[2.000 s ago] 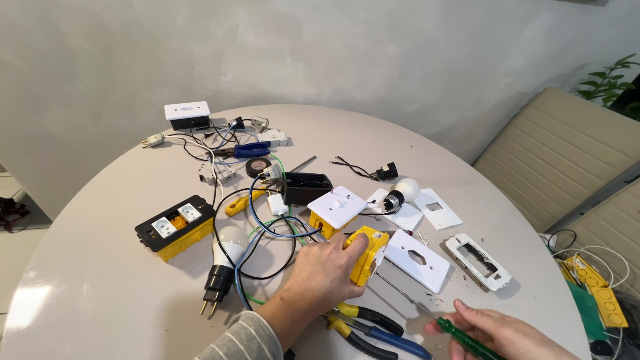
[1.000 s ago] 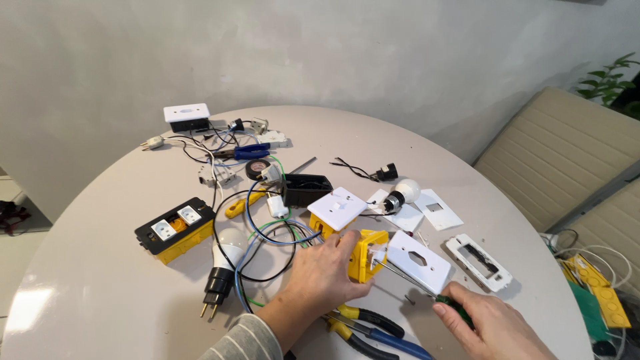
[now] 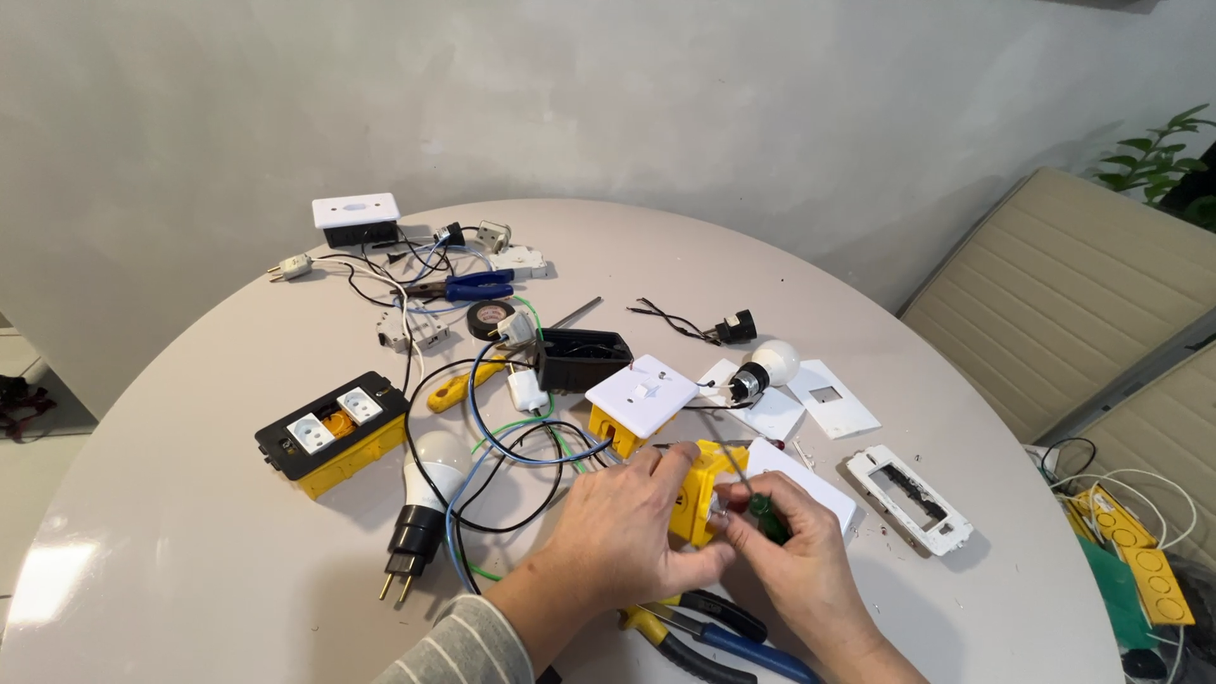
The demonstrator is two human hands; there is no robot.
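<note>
My left hand (image 3: 627,532) grips a yellow plastic electrical box (image 3: 701,489) near the table's front. At the box's right side is my right hand (image 3: 793,541), with a green-handled screwdriver (image 3: 768,519) held in it, shaft pointing up and away. Its fingertips are at a small light-coloured part by the box opening; what that part is cannot be made out. Just behind, a white switch plate (image 3: 642,394) sits on another yellow box (image 3: 617,432). A white cover plate (image 3: 807,484) lies partly behind my right hand. Yellow-black pliers (image 3: 703,608) lie beneath my hands.
Left stand a yellow box with black frame and sockets (image 3: 332,427) and a bulb in a black plug adapter (image 3: 423,513). Loose wires (image 3: 532,456), a black box (image 3: 581,361), blue-handled pliers (image 3: 475,285) and electrical tape (image 3: 489,319) lie behind. A white frame (image 3: 909,501) is at right.
My right hand has moved left to the yellow box, and its fingers now reach the box's opening. The screwdriver has swung from pointing at the box to pointing up and away.
</note>
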